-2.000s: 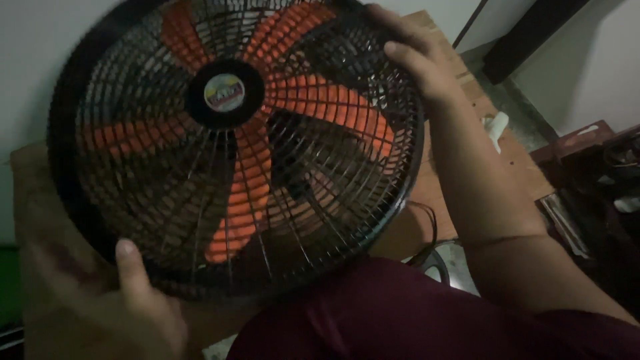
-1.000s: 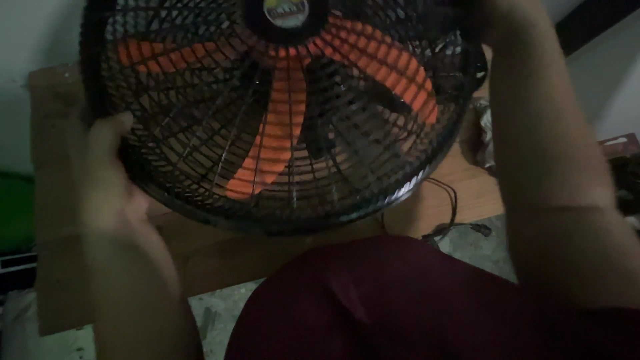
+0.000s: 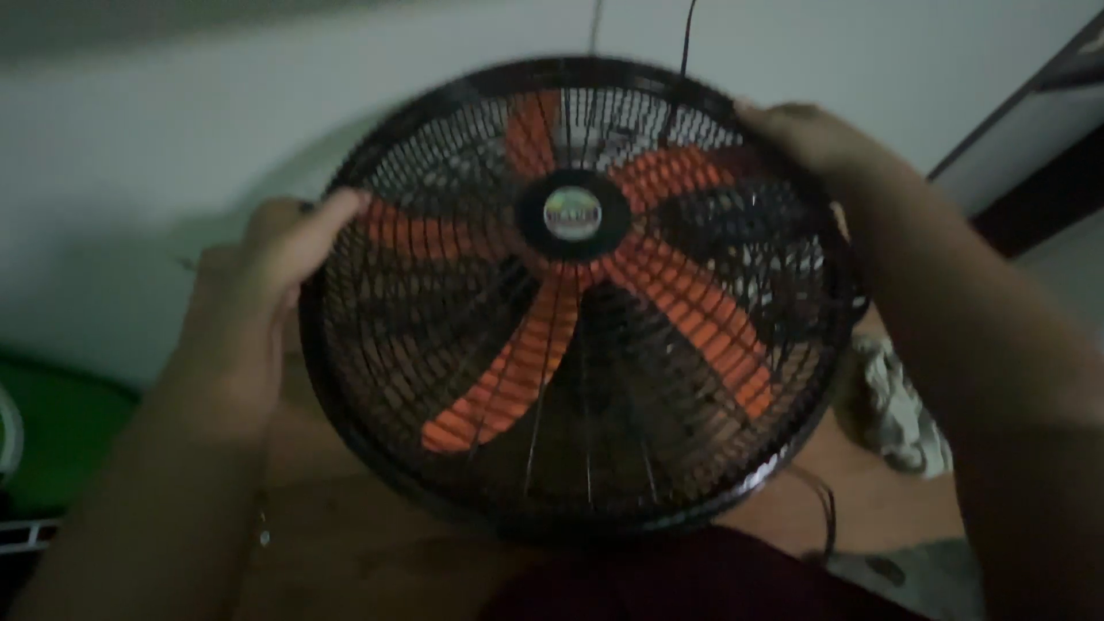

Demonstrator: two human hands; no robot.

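Observation:
An electric fan (image 3: pixel 569 517) with a round black grille and orange blades faces me in the middle of the head view. A round badge (image 3: pixel 573 214) with writing marks the hub. My left hand (image 3: pixel 293 259) grips the grille's left rim, its thumb lying over the front. At the upper right of the rim is my right hand (image 3: pixel 802 138), with its fingers around the edge, partly hidden behind the grille. Whatever supports the fan from below or behind is hidden.
Beneath the fan lies a wooden surface (image 3: pixel 345 535). A crumpled patterned cloth (image 3: pixel 901 410) sits at its right, near a black cable (image 3: pixel 830 517). A pale wall (image 3: pixel 129 172) stands behind, and a green object (image 3: pixel 65 431) is at the far left. My dark red clothing shows at the bottom.
My left hand has moved up the rim from its lower left part. The whole grille is in sight now, where one second ago its top was cut off. The view has shifted.

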